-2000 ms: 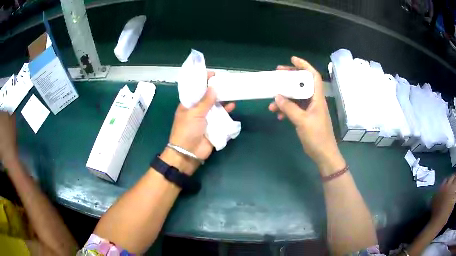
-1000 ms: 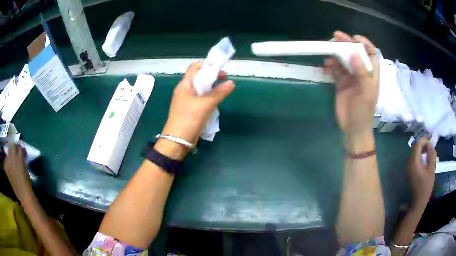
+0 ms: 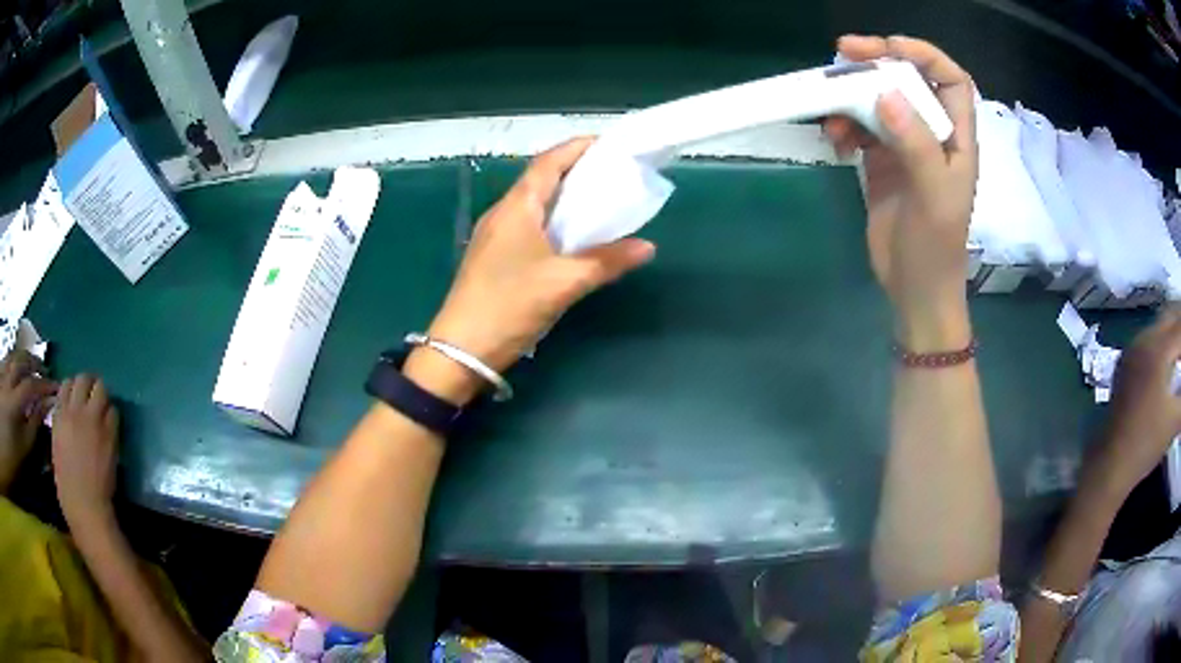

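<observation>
My right hand [image 3: 913, 194] grips the wide, angled end of a glossy white handheld device [image 3: 751, 106], held up above the pale rail. My left hand [image 3: 525, 259] holds a soft white sleeve [image 3: 609, 201] between thumb and fingers. The device's narrow far end meets the sleeve's opening; how far it is inside is hidden. A long white retail carton [image 3: 295, 304] lies on the green bench to the left, its upper end open.
A blue and white carton [image 3: 123, 201] stands open at left, near an upright post [image 3: 181, 78]. A spare sleeve [image 3: 260, 71] lies beyond the pale rail [image 3: 389, 145]. Cartons with white sleeves [image 3: 1101, 207] are at right. Neighbours' hands show at both sides.
The device was turned edge-on and moved to the right, apart from the sleeve; now its narrow end is tilted down and meets the sleeve in my left hand.
</observation>
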